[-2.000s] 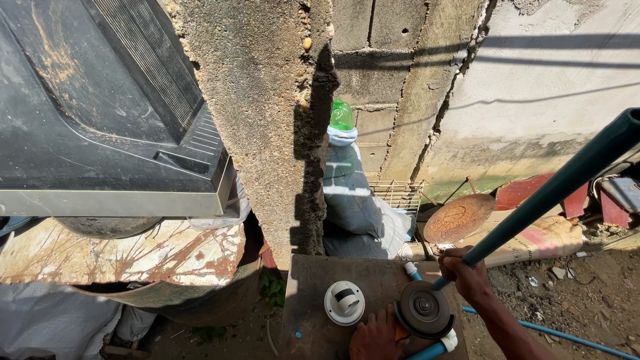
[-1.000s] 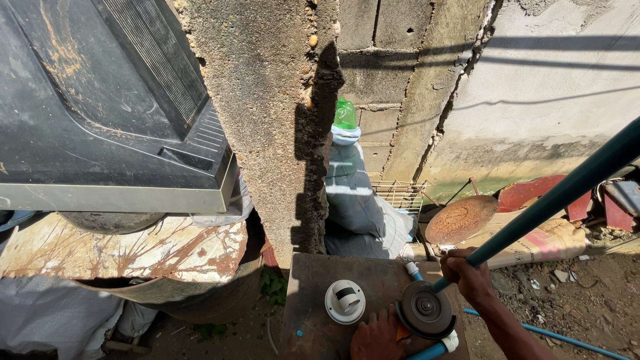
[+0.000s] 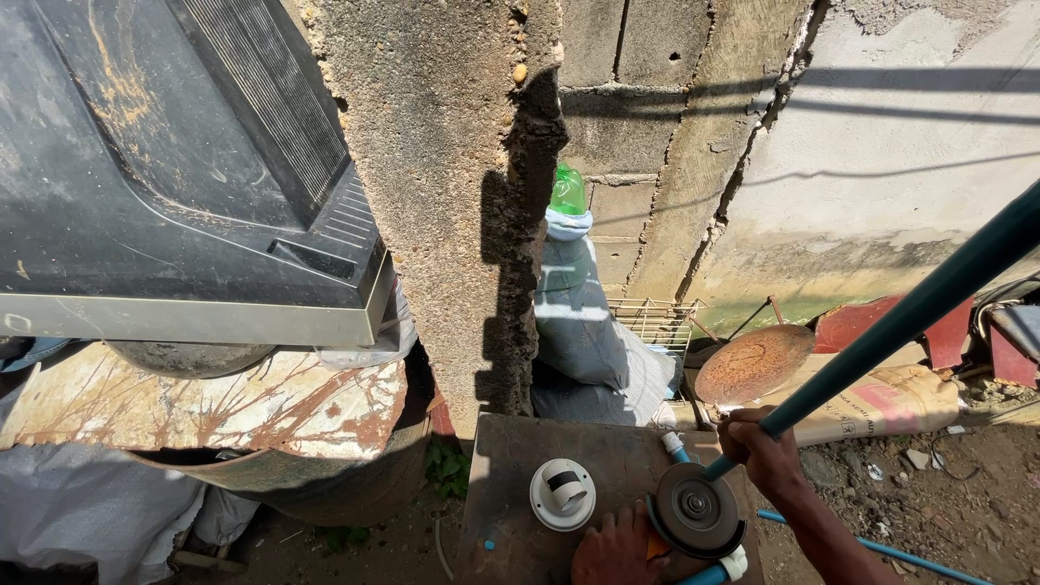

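Note:
My left hand [image 3: 621,548] is wrapped over the orange body of an angle grinder, whose round disc [image 3: 696,505] faces up at the bottom centre. My right hand [image 3: 757,447] grips a long dark green pipe [image 3: 886,333] near its lower end, which meets the edge of the disc. From there the pipe slants up to the right edge of the view. A white round fitting with a black-banded camera-like head [image 3: 562,494] sits on the brown board [image 3: 520,447], left of the grinder. Blue pipe with white fittings [image 3: 673,445] shows behind and below the disc.
A concrete pillar [image 3: 431,203] rises behind the board. At left a dark plastic casing [image 3: 187,162] sits over a rusty metal sheet [image 3: 203,398] on a drum. Beyond the board are stuffed sacks [image 3: 585,325], a wire rack [image 3: 654,321] and a rusty round plate [image 3: 756,363]. A blue pipe [image 3: 877,548] lies on the dirt.

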